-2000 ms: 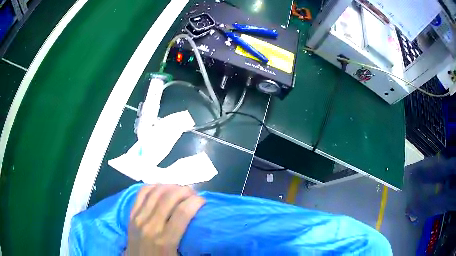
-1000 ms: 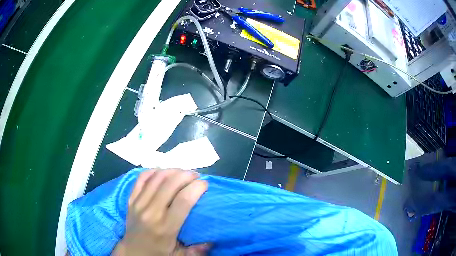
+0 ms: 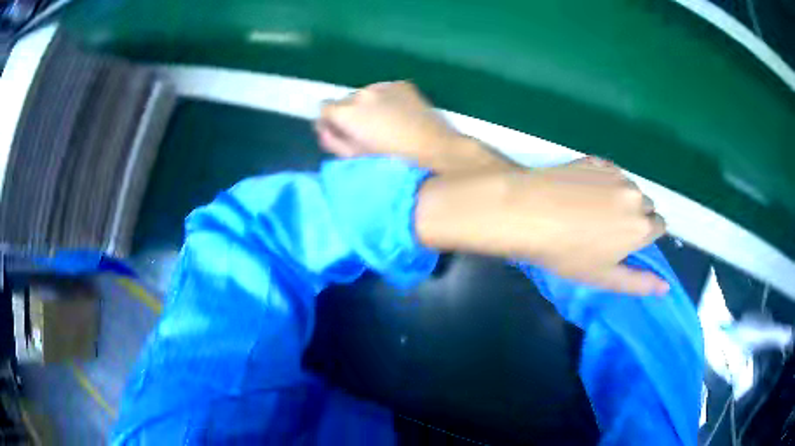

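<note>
My forearms cross in front of me in bright blue sleeves [image 3: 244, 287]. My left hand [image 3: 584, 218] reaches to the right and lies over my right forearm, its fingers curled over the edge of the right sleeve [image 3: 645, 348] and its thumb along the cloth. My right hand [image 3: 375, 122] points to the left over the white conveyor rail [image 3: 253, 90]. It is blurred, its fingers look curled in, and nothing shows in it. Crumpled white wipes [image 3: 719, 327] lie at the right, with a pale blurred item, perhaps the syringe [image 3: 767, 335], against them.
The green conveyor belt [image 3: 540, 74] curves across the top. A stack of grey-brown ridged trays [image 3: 74, 157] stands at the left on the dark green mat [image 3: 231, 144]. A brown box [image 3: 70, 327] and yellow floor lines show at the lower left.
The view has swung left, so the controller and pliers are out of view and the wipes are at the right edge. Both hands and crossed forearms now show; earlier one hand clearly held a sleeve.
</note>
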